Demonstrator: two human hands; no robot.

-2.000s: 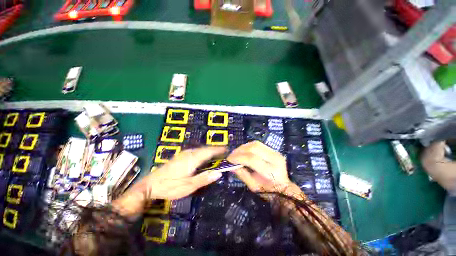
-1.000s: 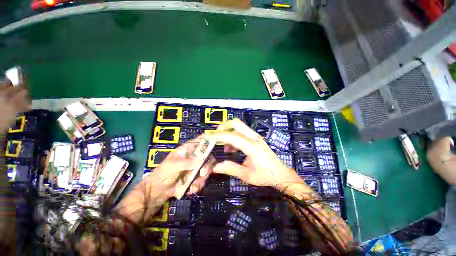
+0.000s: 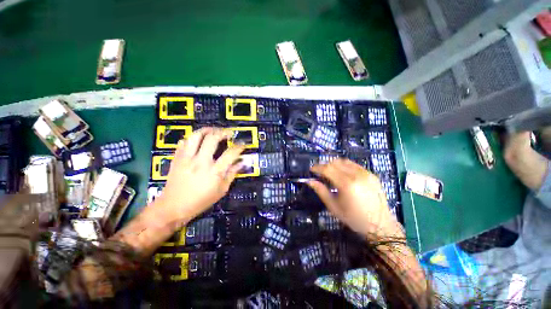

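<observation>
A black parts tray [image 3: 396, 181] holds rows of phone housings. Several on its left side have yellow frames [image 3: 176, 108]; those on the right show black faces with pale keys [image 3: 326, 113]. My left hand [image 3: 196, 175] lies palm down over the left columns, fingers apart, fingertips beside a yellow-framed piece [image 3: 249, 165] in the third row. My right hand [image 3: 356, 196] is over the right middle of the tray, thumb and forefinger at the edge of a black housing; whether they grip it is unclear. A loose dark keypad piece [image 3: 275, 236] lies tilted on the lower housings.
Board assemblies [image 3: 107, 192] are piled left of the tray, beside a keypad [image 3: 115, 153]. Three units lie on the green belt beyond the pale rail [image 3: 254, 92]. One unit [image 3: 423, 185] lies right of the tray. A grey perforated housing [image 3: 477, 90] and another person's hand [image 3: 527, 158] are at right.
The pale board assembly held between my hands is no longer seen in them. My hands have moved apart, the left onto the yellow-framed pieces. The belt units appear further left and the view has shifted.
</observation>
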